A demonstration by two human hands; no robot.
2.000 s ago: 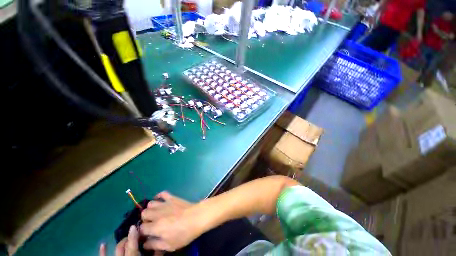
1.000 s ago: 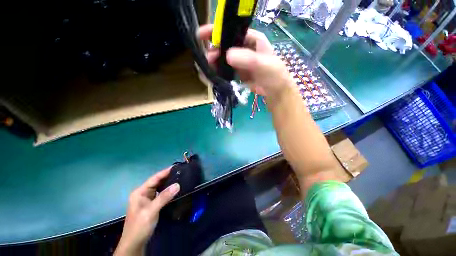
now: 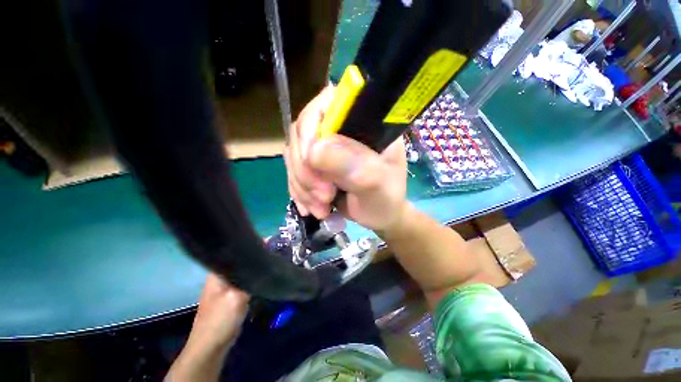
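Observation:
The power screwdriver [image 3: 403, 67], thick and black with yellow labels, is gripped in my right hand [image 3: 347, 168], tilted with its nose down. Silvery-white bits [image 3: 299, 237] cluster around its nose, over the bench's front edge. A thick black hose [image 3: 187, 179] curves across the view down to the nose. My left hand [image 3: 222, 302] is low in the view, its fingers mostly hidden behind the hose. The black housing cannot be made out behind the hose and nose, so what my left hand holds is not visible.
A large open carton [image 3: 97, 168] lies at the left on the green bench [image 3: 97, 246]. A clear blister tray [image 3: 459, 145] of silver-white and red parts sits right of the screwdriver. A metal upright [image 3: 515, 56], a blue crate [image 3: 620, 216] and cardboard [image 3: 508, 246] are at the right.
My right hand first took hold of the hanging screwdriver, then brought it down towards my left hand. The black housing, seen in my left hand a second ago, is now hidden.

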